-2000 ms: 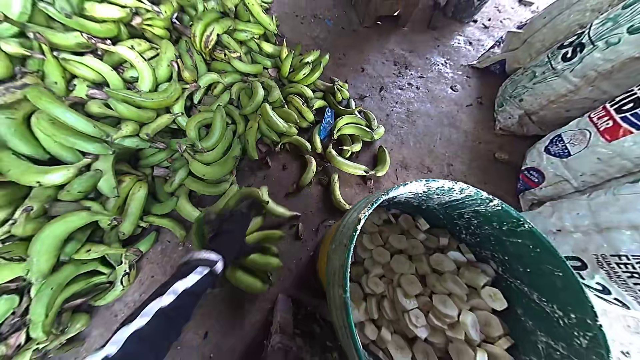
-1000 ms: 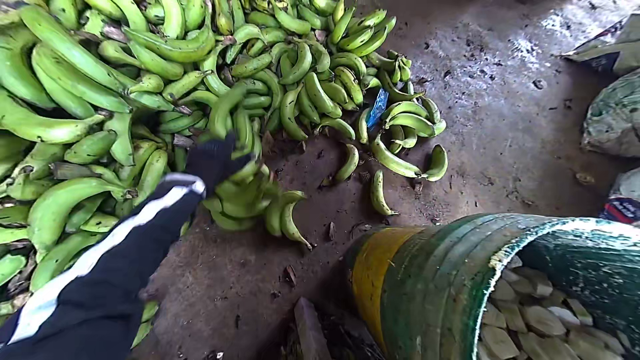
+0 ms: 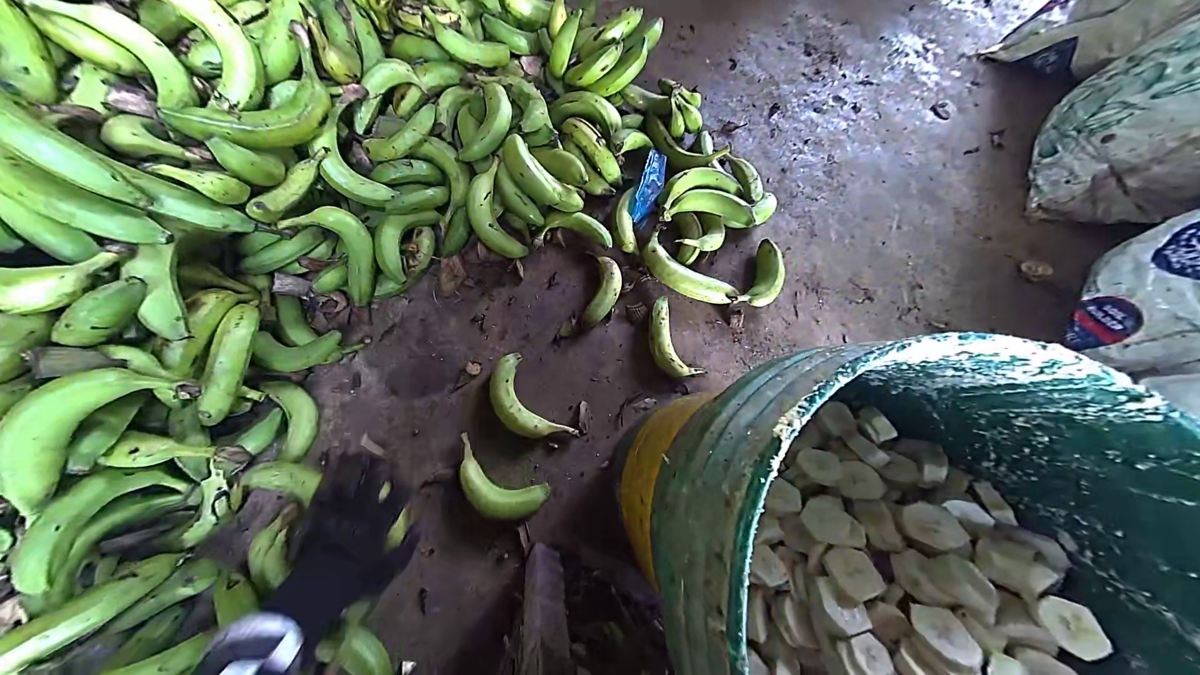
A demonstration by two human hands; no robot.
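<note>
My left hand (image 3: 352,530), in a black glove and a dark sleeve with a white stripe, is at the lower left, palm down over a cluster of green plantains. Parts of the cluster show beside and below the hand; the fingers are dark and blurred. Two loose plantains, an upper one (image 3: 520,403) and a lower one (image 3: 502,483), lie on the floor to its right. A big heap of green plantains (image 3: 347,187) fills the upper left. At the lower right stands a green and yellow drum (image 3: 698,478) with peeled, cut pale pieces (image 3: 872,553) inside. My right hand is not in view.
Filled woven sacks (image 3: 1116,141) with printing stand along the right edge. A blue plastic scrap (image 3: 649,186) lies among plantains at the heap's edge. A piece of wood (image 3: 544,609) is at the bottom beside the drum. Several single plantains lie on the dirty floor.
My left hand has moved down toward the lower left, and the cluster that was under it has left its place on the floor. Two plantains now lie apart there. The view has shifted.
</note>
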